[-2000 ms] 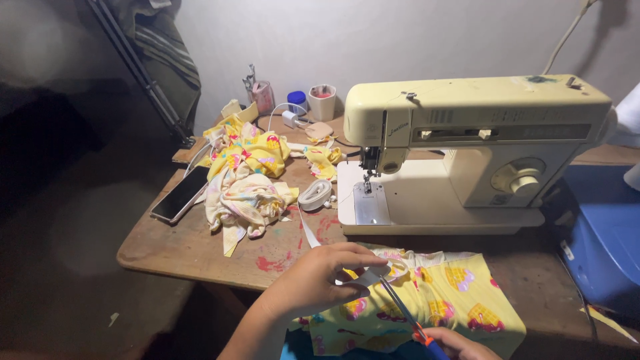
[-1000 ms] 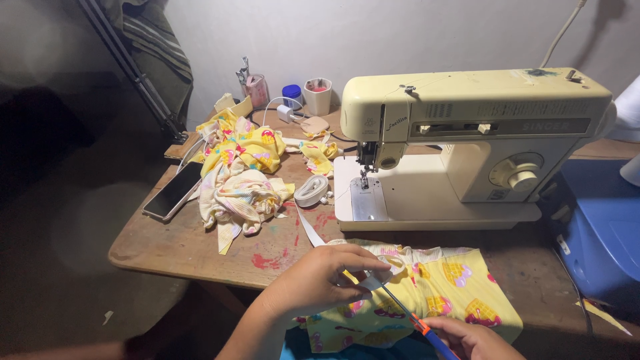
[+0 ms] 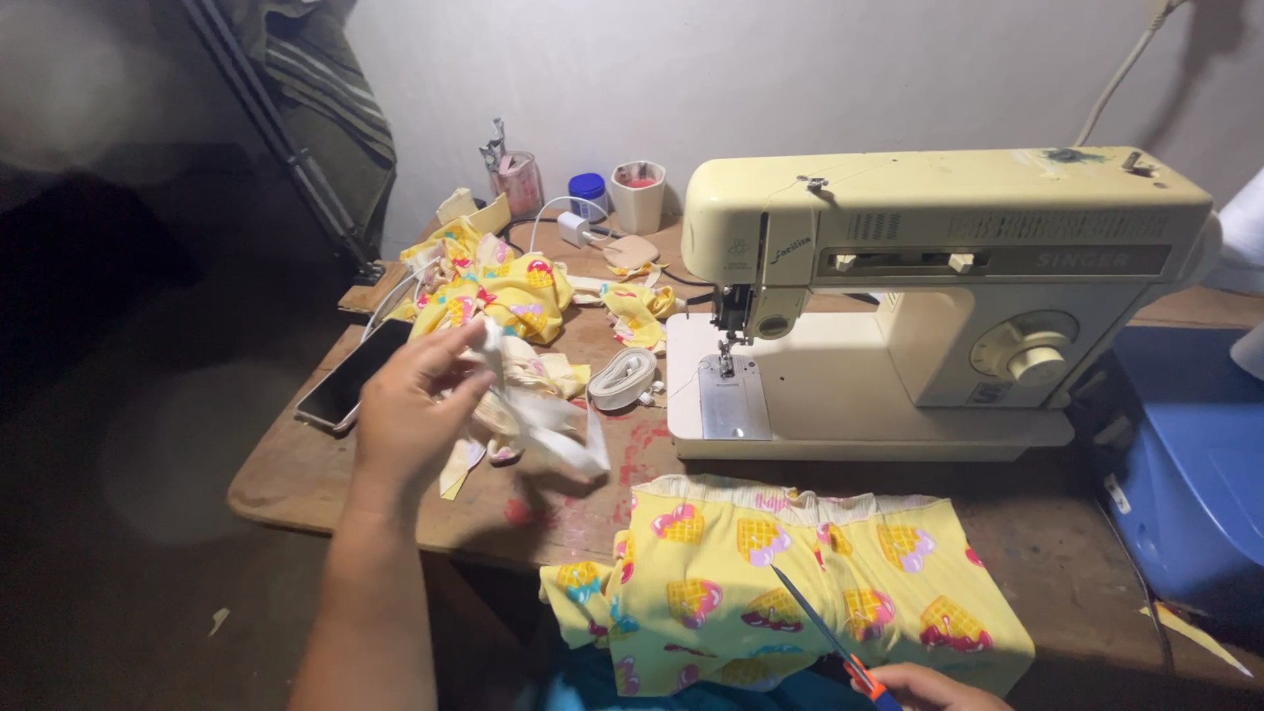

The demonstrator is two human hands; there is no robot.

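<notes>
My left hand point(image 3: 425, 400) is raised over the left of the table, holding a loose white strip point(image 3: 558, 434) that is blurred. My right hand point(image 3: 923, 686), partly cut off by the lower edge, grips scissors point(image 3: 820, 622) with a blue and orange handle. Their blades look closed and lie over yellow printed fabric point(image 3: 726, 553) with a gathered pale edge. That fabric spreads from the table's front edge toward my lap. A cream Singer sewing machine point(image 3: 948, 227) stands behind it. Near its base lies a coiled white elastic band point(image 3: 624, 379).
Bunched yellow fabric point(image 3: 523, 291) and a smartphone point(image 3: 355, 375) lie on the wooden table point(image 3: 286, 474). Along the back are a blue-lidded jar point(image 3: 588, 195), a white cup point(image 3: 639, 197) and a charger point(image 3: 573, 228). A blue plastic bin point(image 3: 1195, 474) stands at the right.
My left hand has moved from the printed fabric up and left with the white strip. My right hand has drawn the scissors a little back from where the left hand was.
</notes>
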